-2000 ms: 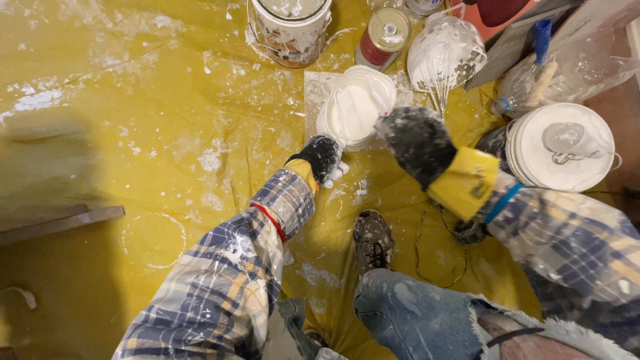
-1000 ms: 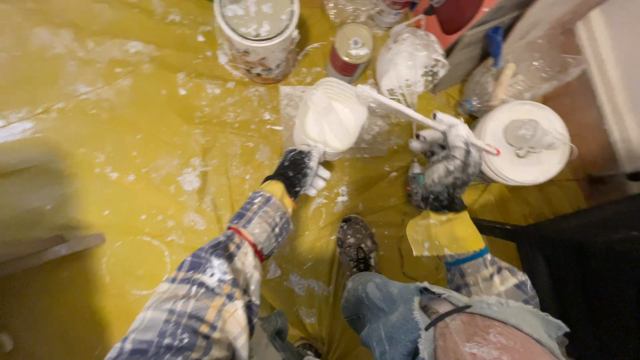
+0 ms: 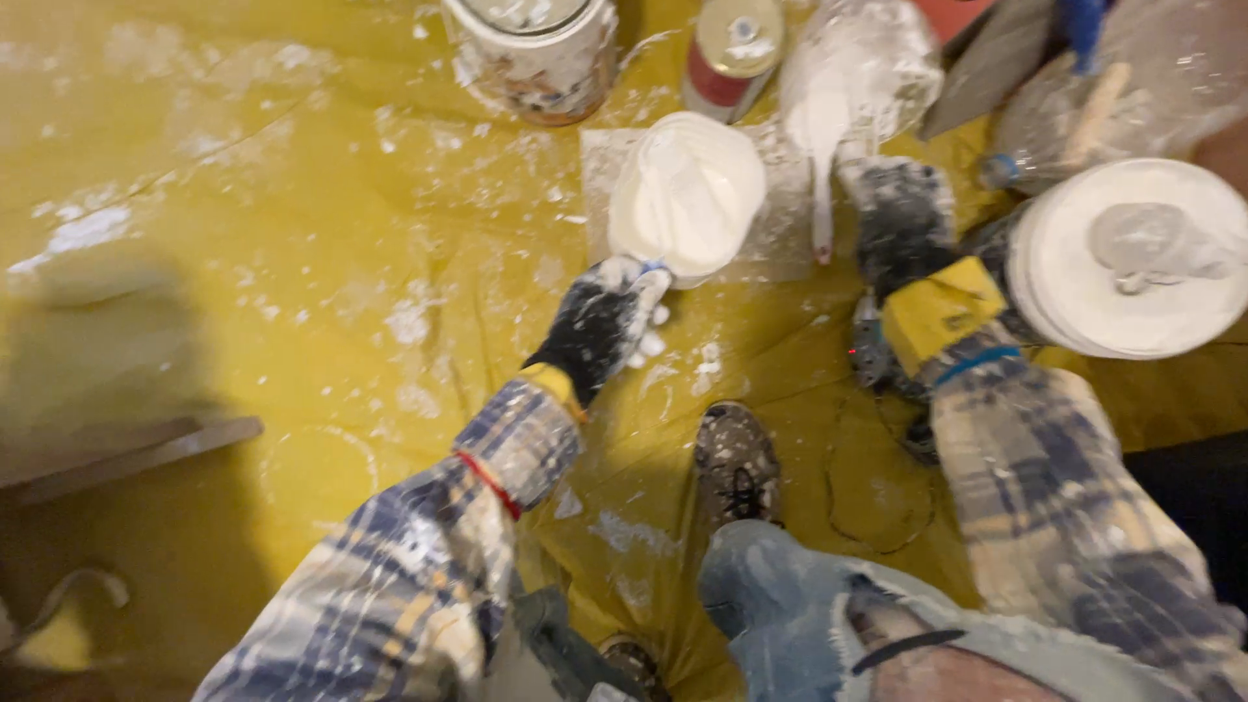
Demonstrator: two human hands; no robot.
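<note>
A white plastic tub [image 3: 688, 195] of thick white paste stands tilted over a paste-stained sheet on yellow plastic sheeting. My left hand [image 3: 609, 317], in a black glove smeared with white, grips the tub's near rim. A white-coated spatula or brush [image 3: 821, 185] lies right of the tub, its handle toward me, against a clear plastic bag. My right hand [image 3: 899, 219], gloved in black with a yellow cuff, is just right of that handle. Its fingers blur against the bag's near edge, so whether they hold anything is unclear.
A splattered paint can [image 3: 541, 73] and a red-banded metal can [image 3: 733, 58] stand beyond the tub. A lidded white bucket [image 3: 1131, 258] is at the right, below a plastic bottle [image 3: 1033, 156]. My shoe [image 3: 738, 463] is on the sheeting; a thin cord loops to its right.
The white-coated tool, in my right hand one second ago, now lies by the bag, and that hand is beside it. My left hand stays at the tub.
</note>
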